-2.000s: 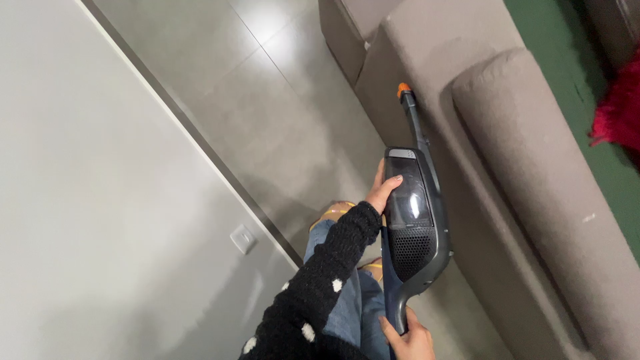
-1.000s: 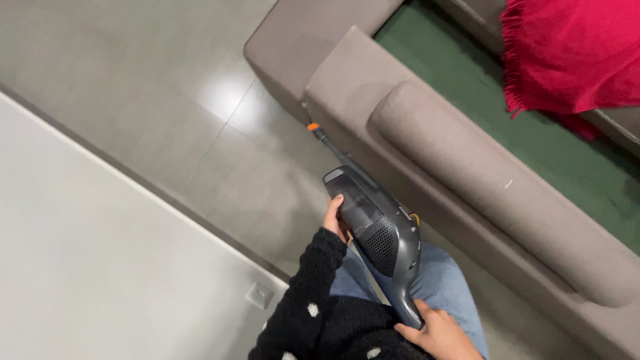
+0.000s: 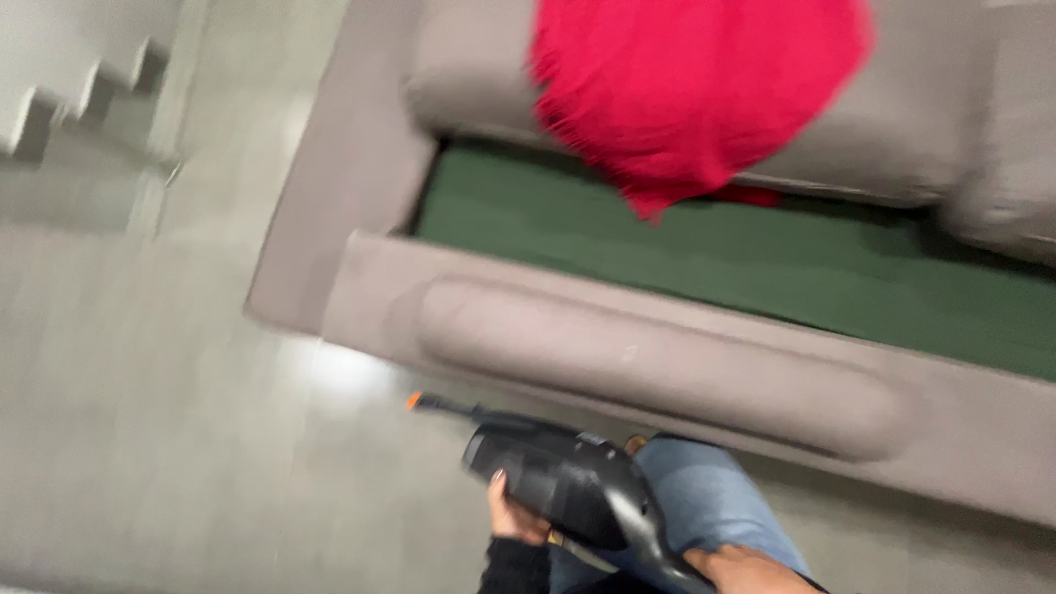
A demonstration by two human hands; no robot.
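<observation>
Both my hands hold a dark grey handheld vacuum cleaner (image 3: 569, 487), tilted, in the lower middle of the head view. My left hand (image 3: 516, 511) supports its body from the near side, thumb on the casing. Around the rear handle, at the lower edge, my right hand (image 3: 742, 569) is closed. A thin nozzle with an orange tip (image 3: 414, 401) points left from the vacuum's front, over the floor beside the sofa. The grey-brown sofa (image 3: 660, 355) lies just beyond the vacuum. The picture is somewhat blurred.
A red fringed blanket (image 3: 701, 91) hangs over the sofa's cushions. Green fabric (image 3: 742, 256) shows between the cushions and the near side. Grey tiled floor (image 3: 206, 445) lies to the left, with stair steps (image 3: 99, 99) at the upper left. My legs in jeans (image 3: 709, 487) stand close to the sofa.
The view has swung strongly, bringing the stairs and more of the sofa into sight and the wall mostly out. Both hands keep hold of the vacuum, whose nozzle now points left.
</observation>
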